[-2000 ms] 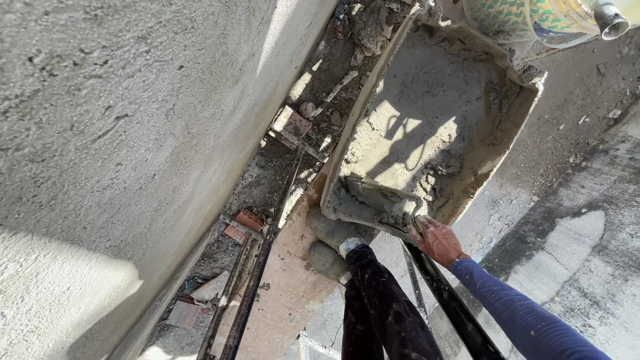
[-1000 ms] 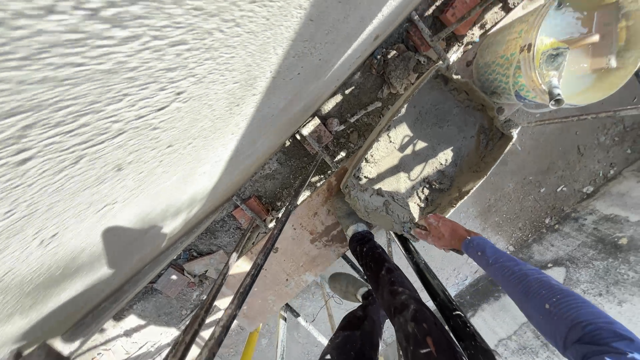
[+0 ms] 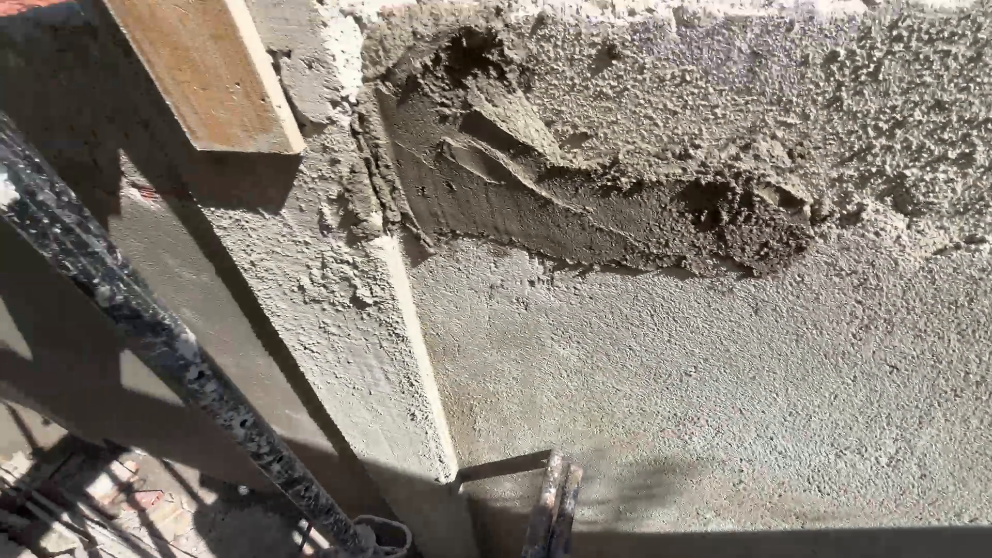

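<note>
Neither my left hand nor my right hand shows in the head view now. A band of wet, dark mortar (image 3: 558, 194) clings to the rough wall, smeared from the upper left toward the right, with lumps at both ends. Under it the wall has a drier, lighter rendered surface (image 3: 697, 372). Left of the mortar, a vertical rendered corner edge (image 3: 422, 364) runs down to the lower middle.
A wooden board (image 3: 217, 77) juts in at the upper left. A spattered metal pole (image 3: 178, 349) crosses the left side diagonally. Metal bars (image 3: 552, 504) stand at the bottom middle. Rubble (image 3: 116, 496) lies at the lower left.
The view has swung from the mortar trough and my feet to the wall. My right hand, earlier at the trough's near edge, is out of view.
</note>
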